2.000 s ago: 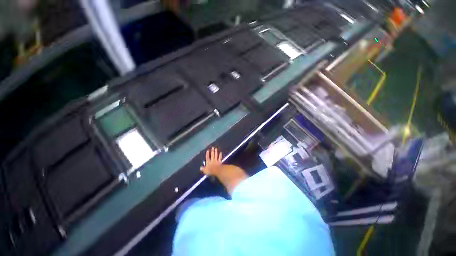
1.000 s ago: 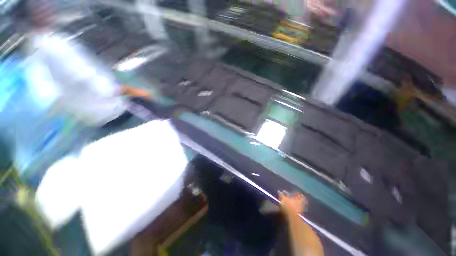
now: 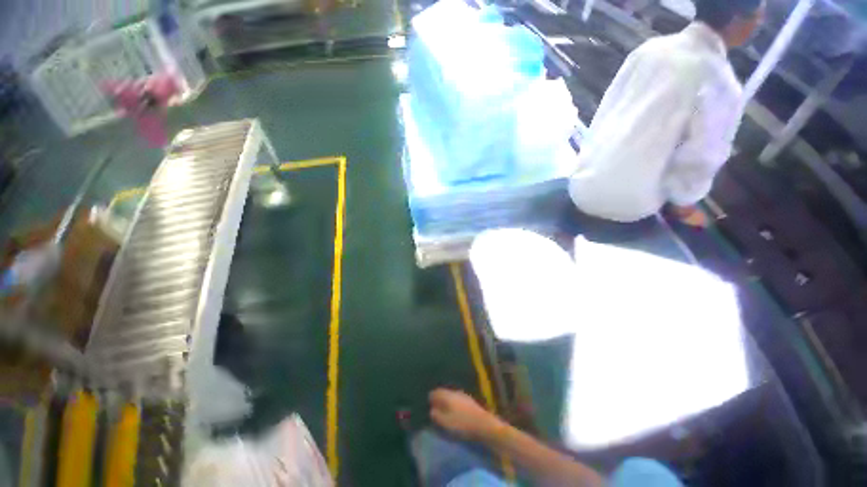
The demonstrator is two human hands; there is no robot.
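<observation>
My right hand is low in the middle of the view, its forearm coming from the lower right. It looks curled and is blurred; I cannot tell whether it holds anything. My left hand is not in view. To the right of my right hand lie bright, blank white sheets, a large one and a smaller one beside it. They lie next to the dark line conveyor.
A person in a white top stands at the line. Behind the sheets is a white stack with blue-white plastic film. At left are a roller conveyor, yellow bars and a pink bag. Yellow lines mark the green floor.
The view has swung left from the line towards the floor and roller conveyor. My right hand has left the line's edge and is now over the floor area.
</observation>
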